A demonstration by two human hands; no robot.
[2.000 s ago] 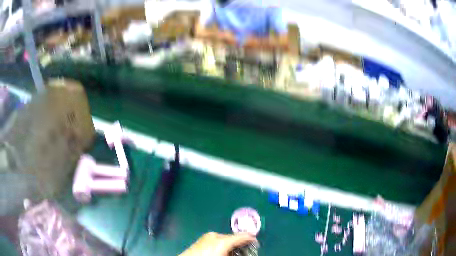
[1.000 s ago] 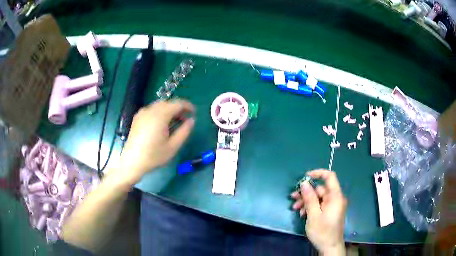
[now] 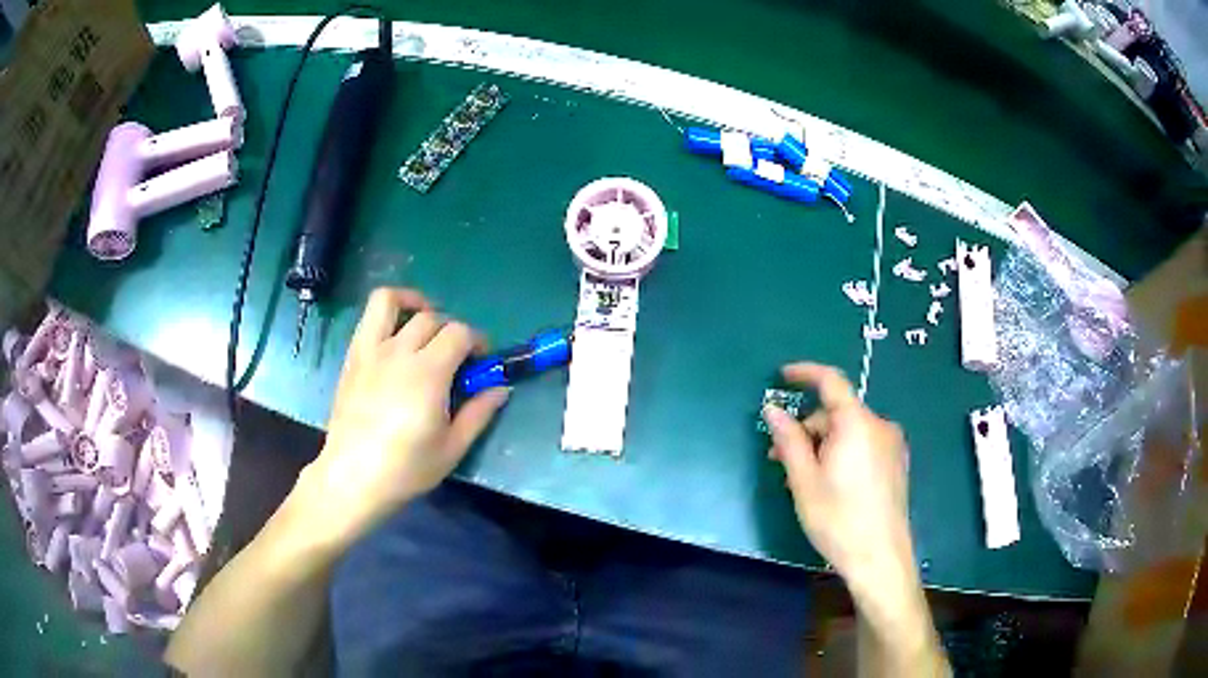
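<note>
A pink housing half (image 3: 596, 397) lies on the bench, its round spoked head away from me and its handle toward me. A small control board (image 3: 607, 302) sits at the handle's neck. A blue battery cell (image 3: 537, 355) lies left of the handle. My left hand (image 3: 421, 378) is at the cell's left end, thumb and fingers around it. My right hand (image 3: 835, 444) is right of the handle and pinches a small separated board (image 3: 782, 408) between thumb and fingers. A small plain green board (image 3: 673, 231) lies beside the round head.
A black electric screwdriver (image 3: 341, 186) and a PCB panel (image 3: 453, 137) lie at the left. Battery cells (image 3: 768, 168) lie at the back. Handle covers (image 3: 976, 311), tiny pink parts and a plastic bag (image 3: 1060, 397) are at right. Pink housings (image 3: 106, 464) fill a bin at left.
Since one second ago, my left hand has come down onto the blue cell. My right hand still holds the small board. The view has shifted, so the bench items sit slightly higher.
</note>
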